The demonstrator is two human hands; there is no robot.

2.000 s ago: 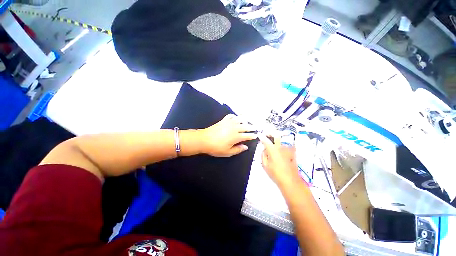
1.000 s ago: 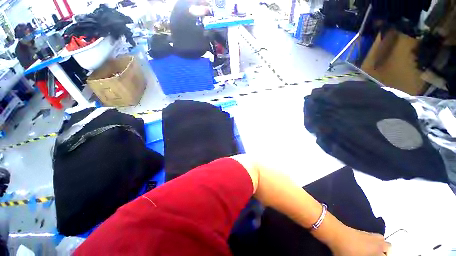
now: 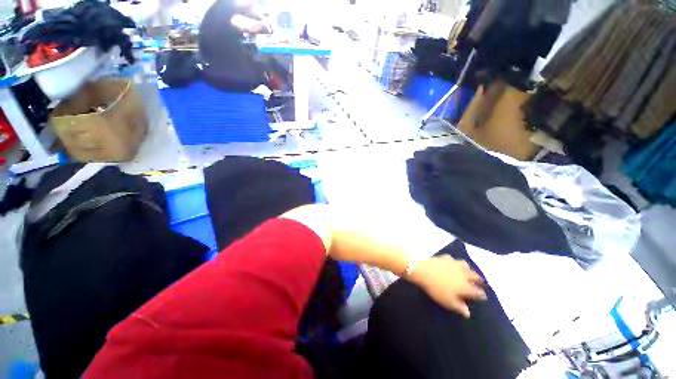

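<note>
My left hand [image 3: 447, 283] lies palm down on the black cut panel [image 3: 452, 337], near its upper corner, with the fingers somewhat apart. Whether it pinches the cloth cannot be told. The panel lies on the white table and runs down out of the bottom edge. Part of the sewing machine [image 3: 630, 333] shows at the lower right; its needle cannot be made out. At the bottom edge beside the machine is a pale, blurred shape that I cannot identify. My right hand cannot be made out.
A black heap with a grey oval patch [image 3: 511, 203] lies behind the panel, against a clear plastic bag [image 3: 593, 203]. At left, black cloth stacks [image 3: 256, 192] lie over blue crates [image 3: 191, 207]. Beyond are a cardboard box [image 3: 100, 122], a person in black [image 3: 226, 44] and hanging garments [image 3: 623, 66].
The view has swung left and up, then somewhat back right. My left hand has moved from the needle area to the panel's upper part. My right hand has left clear view.
</note>
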